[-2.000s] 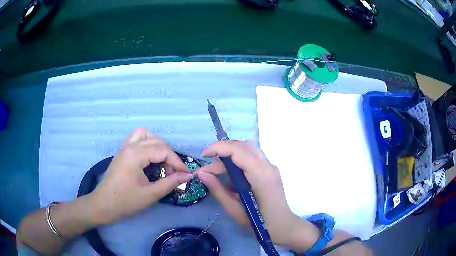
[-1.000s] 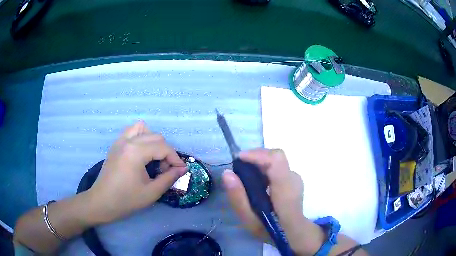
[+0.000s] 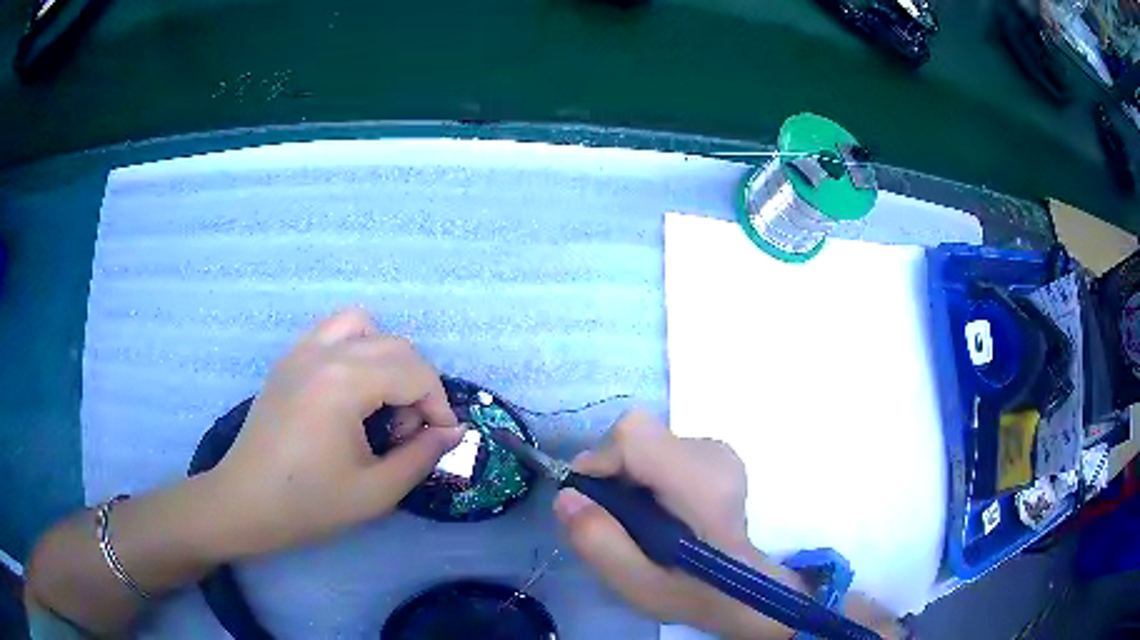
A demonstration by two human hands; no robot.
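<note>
The open ear cup [image 3: 438, 510] of black headphones lies on the foam sheet, with a green circuit board [image 3: 500, 475] and a white rectangle [image 3: 463, 458] inside. My left hand [image 3: 338, 425] is over the cup's left side, thumb and fingertips pinched together at the board's upper left; a lead wire between them is too small to make out. My right hand [image 3: 675, 500] holds the soldering iron [image 3: 650, 523] like a pen, its tip at the board's upper part beside my left fingertips. A thin dark wire [image 3: 581, 409] runs right from the cup's top.
The other ear cup [image 3: 469, 615] lies nearer me with a thin wire on it. A solder spool [image 3: 806, 188] stands at the back edge. White paper [image 3: 800, 375] lies right of the foam sheet [image 3: 375, 250]. A blue tray [image 3: 946, 413] is at right. Headphones [image 3: 885, 25] lie on the dark green conveyor.
My right hand has stopped pinching beside my left fingers, and the soldering iron has swung down from pointing up and away onto the board. My left hand stays at the cup.
</note>
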